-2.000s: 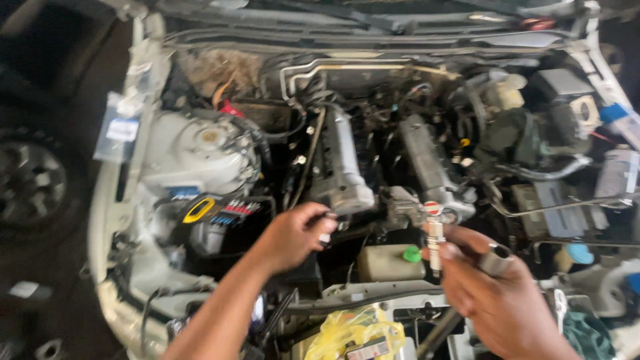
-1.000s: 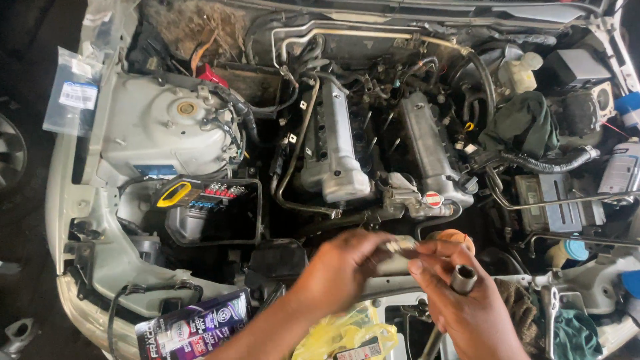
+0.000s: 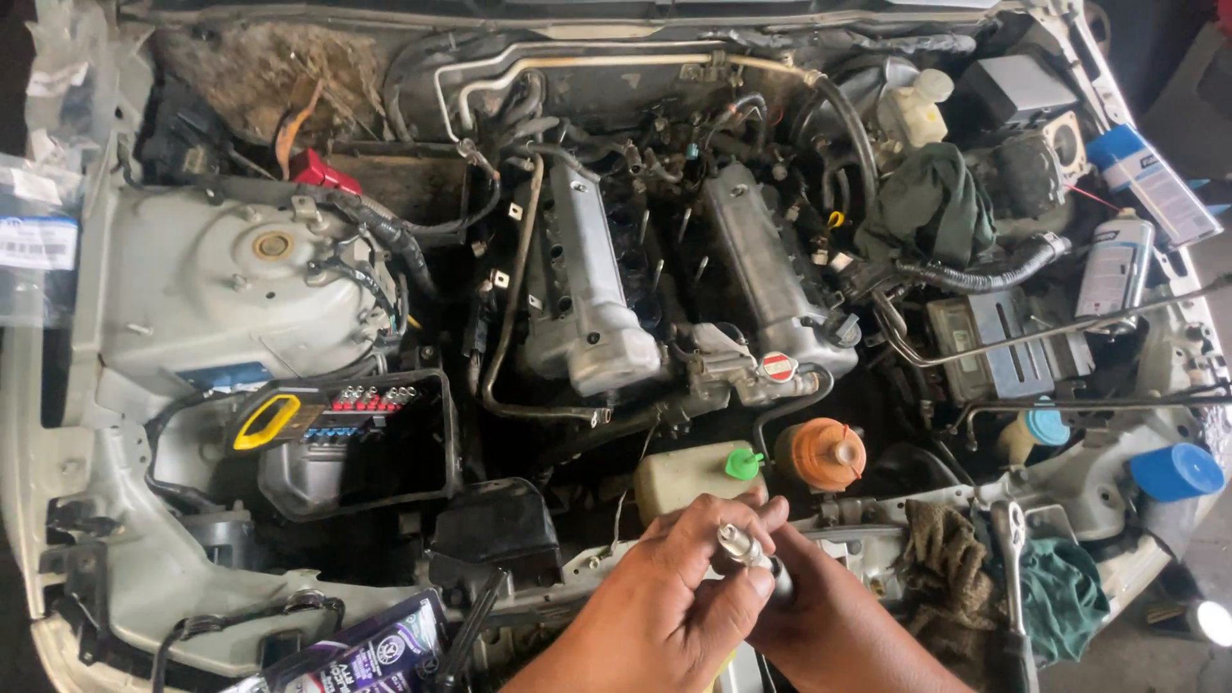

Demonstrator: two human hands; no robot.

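My left hand [image 3: 674, 597] pinches a spark plug [image 3: 739, 544] between thumb and fingers, its metal end facing up toward me. Close against it, my right hand [image 3: 818, 606] is closed around a metal socket [image 3: 776, 580], mostly hidden behind the left thumb. Both hands are over the front edge of the engine bay, just below a pale reservoir with a green cap [image 3: 743, 464] and an orange reservoir cap [image 3: 826, 454]. Farther back stand the two metal valve covers [image 3: 599, 279] of the engine.
A bit holder with a yellow loop [image 3: 267, 422] lies at left. A ratchet [image 3: 1013, 568] rests over green and brown rags [image 3: 1059, 597] at lower right. Spray cans [image 3: 1116, 260] stand along the right fender. A purple silicone packet [image 3: 385, 650] lies at the front.
My hands, apart two seconds ago, are now together. The spark plug, earlier in the right hand, is now in the left. The view has shifted.
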